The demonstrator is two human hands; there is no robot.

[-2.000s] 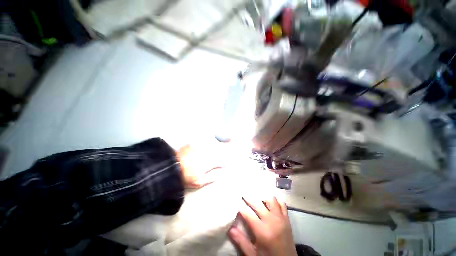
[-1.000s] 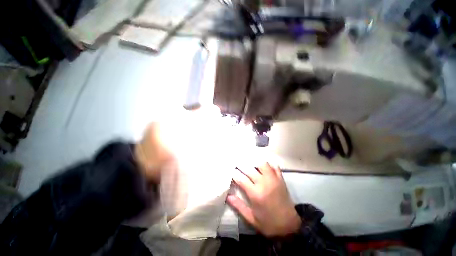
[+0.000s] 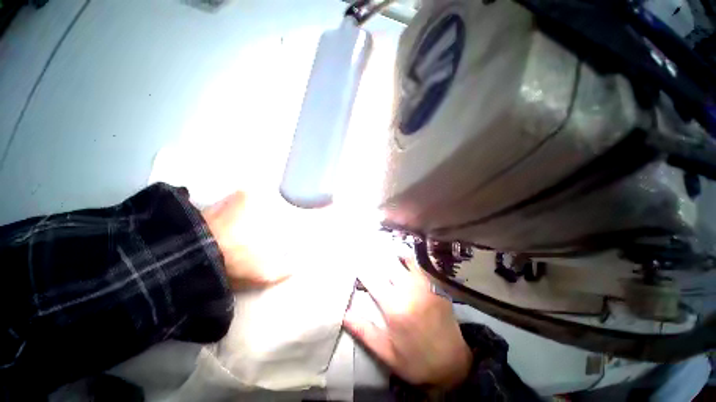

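A pale fabric piece [image 3: 283,338] lies under both hands and hangs towards the lower edge; its upper part is washed out by the lamp. My left hand [image 3: 247,247] rests on its left side, fingers lost in the glare. My right hand [image 3: 416,326] lies flat at its right side, close below the needle area, fingertips washed out. Neither hand visibly grips anything. The sewing machine head [image 3: 487,133], with a round blue logo, fills the upper right. The presser foot and needle are lost in the glare below it.
A grey-blue oblong piece [image 3: 326,118] hangs left of the head. Black scissors loops [image 3: 518,267] show partly under the head on the bed. A dark curved bar or cable runs along the lower right. The white table [image 3: 94,118] extends to the left.
The view has moved closer to the machine head, whose logo end now shows large. My left hand is sharper and lies flat on the cloth. My right hand remains beside the cloth.
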